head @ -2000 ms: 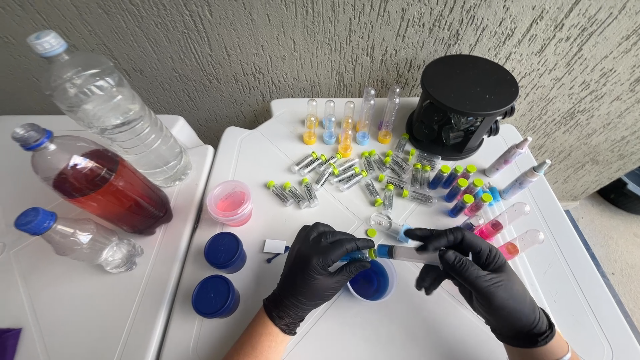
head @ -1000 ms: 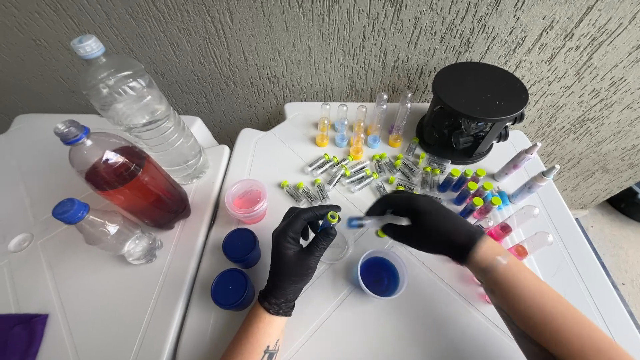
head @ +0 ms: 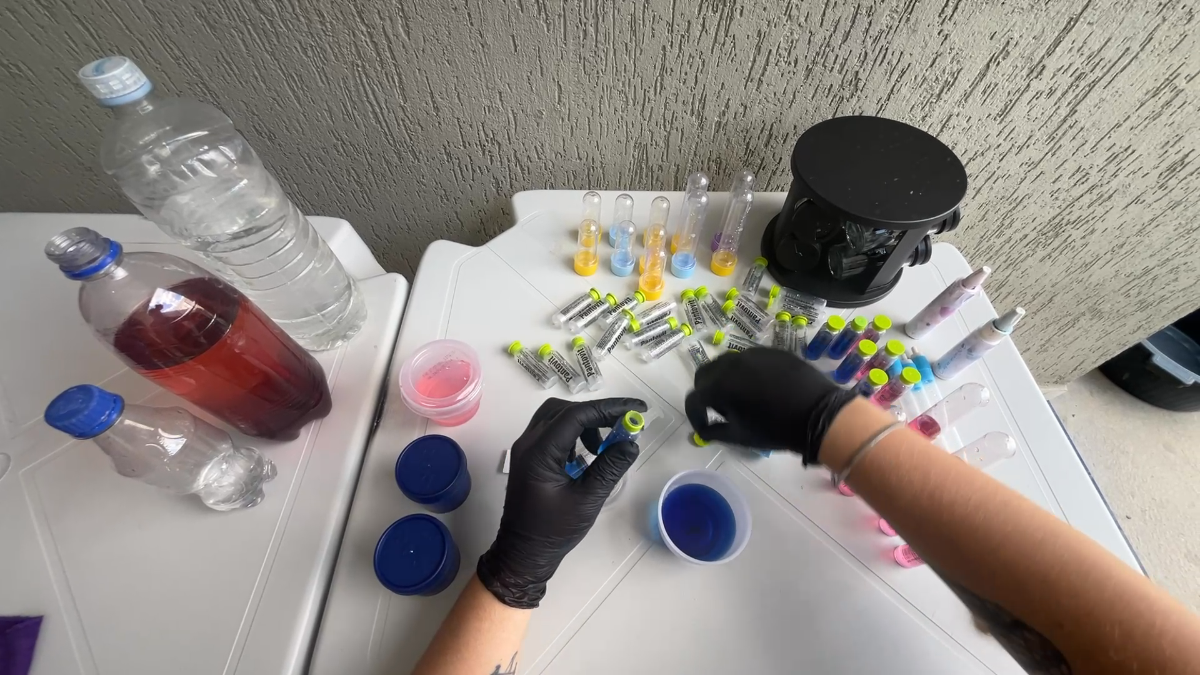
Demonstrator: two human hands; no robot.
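Observation:
My left hand, in a black glove, grips a small clear vial with blue liquid and a lime-green ring at its top. My right hand, also black-gloved and blurred, is low over the table at the near edge of the vial group; a lime-green cap shows by its fingertips, and I cannot tell whether it is held. Between and below the hands stands a clear plastic cup of dark blue liquid. Several clear vials with green caps lie beyond, and several upright filled blue vials stand to the right.
At left are a water bottle, a bottle of red liquid and a small blue-capped bottle. Nearer are a pink-liquid cup and two blue-lidded cups. Behind stand plastic tubes and a black round holder.
Two seconds ago both hands were together over the blue cup, a syringe-like tube at the vial. The right hand has since moved away to the right, and that tube no longer shows in it.

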